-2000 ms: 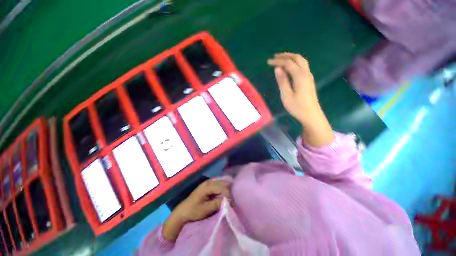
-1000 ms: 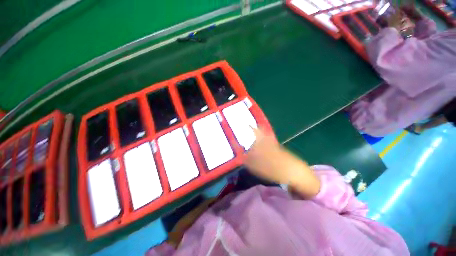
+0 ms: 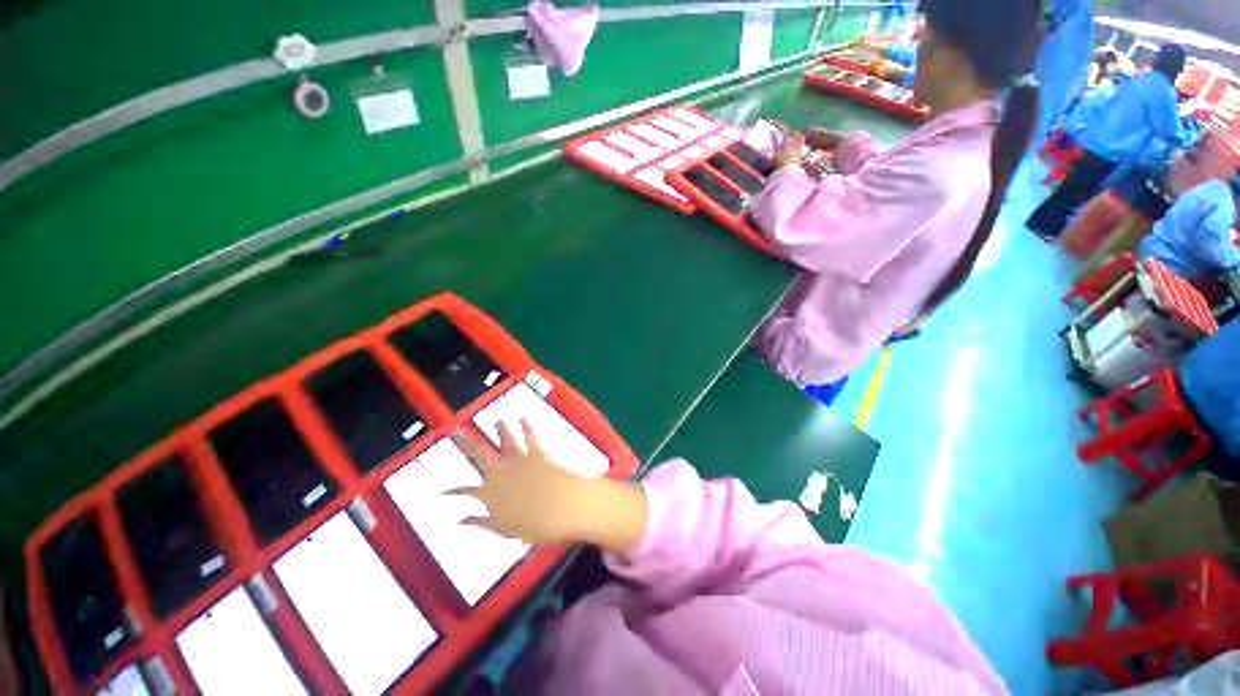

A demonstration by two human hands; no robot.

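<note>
A red phone tray (image 3: 283, 385) lies on the green bench at the lower left, cut off at the bottom edge. Its far row holds black-screened phones (image 3: 268, 453). Its near row holds phones with white test screens (image 3: 351, 601). My right hand (image 3: 524, 492) is over the near row at the tray's right part, fingers spread, covering part of one white-screened phone (image 3: 449, 524). The hand holds nothing; whether its fingertips touch the screen I cannot tell. My left hand is not in view.
Another worker in pink (image 3: 884, 231) stands at the bench ahead, beside more red trays (image 3: 650, 150). Pens (image 3: 333, 245) lie near the back rail. Red stools (image 3: 1156, 612) and workers in blue are on the right. Small white pieces (image 3: 827, 495) lie at the bench corner.
The view has turned up and right, so the tray shows lower left. My right hand has moved from the end phone to the neighbouring one, fingers now spread. My left arm has left the view.
</note>
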